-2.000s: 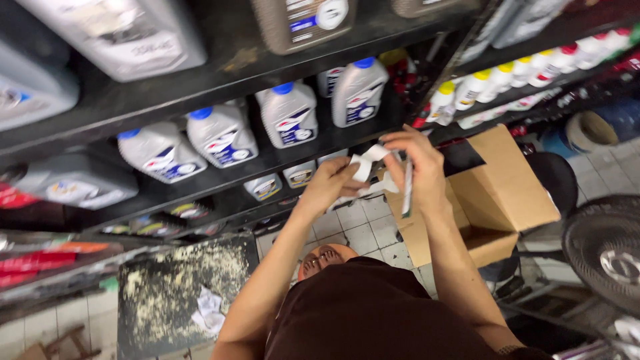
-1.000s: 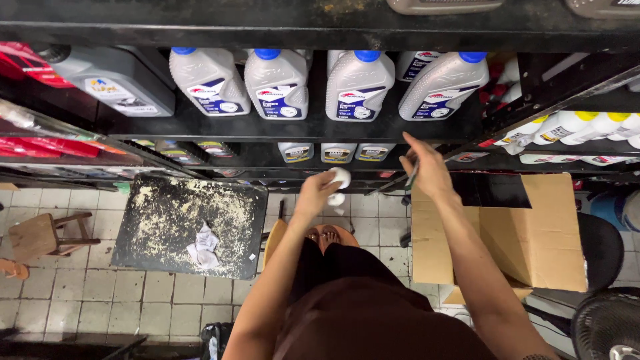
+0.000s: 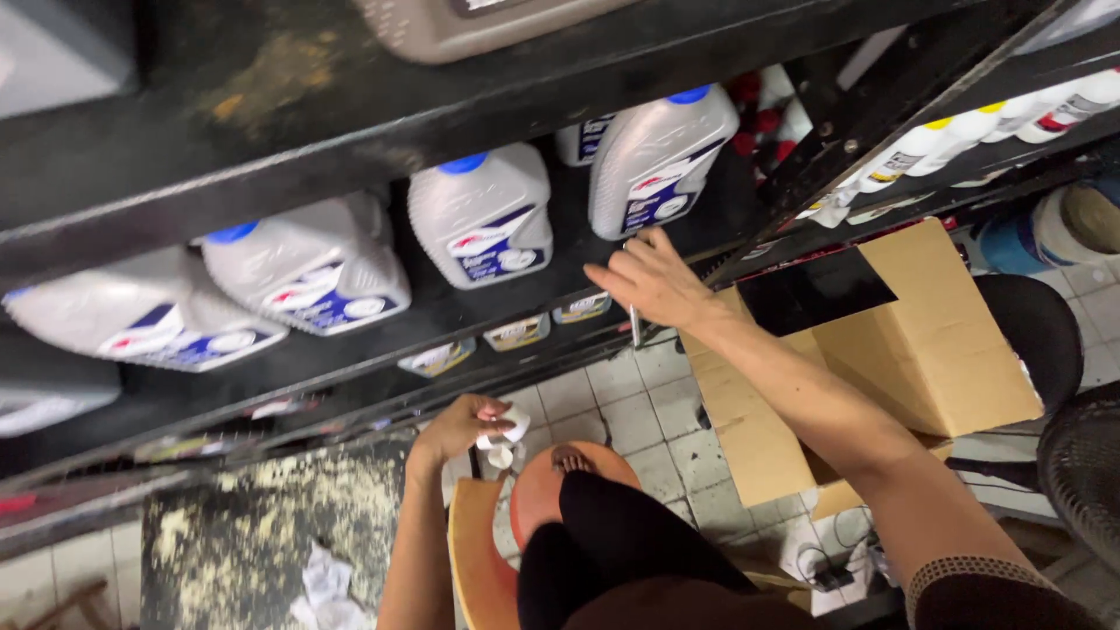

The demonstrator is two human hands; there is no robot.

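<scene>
My left hand (image 3: 464, 427) holds a small curled strip of white paper or label roll (image 3: 512, 426) below the shelf edge. At the shelf's front lip my right hand (image 3: 652, 280) has a thin silvery pen-like tool (image 3: 635, 325) in its fingers, its lower end pointing down. Just above that hand stands a grey oil bottle with a blue cap (image 3: 662, 162). A similar grey bottle (image 3: 481, 214) stands to its left, and two more (image 3: 306, 262) lean in view farther left. What the right fingertips touch at the shelf is not plain.
An open cardboard box (image 3: 927, 350) is below on the right, beside a black seat (image 3: 1028, 332) and a fan (image 3: 1085, 464). An orange chair (image 3: 477, 551) is at my feet. A stained dark board (image 3: 262, 499) bears crumpled paper (image 3: 328, 586). White bottles (image 3: 901, 157) line the right shelf.
My right hand has stayed near the shelf's edge since one second ago; two seconds ago both hands were close together at the white strip. The view has tilted.
</scene>
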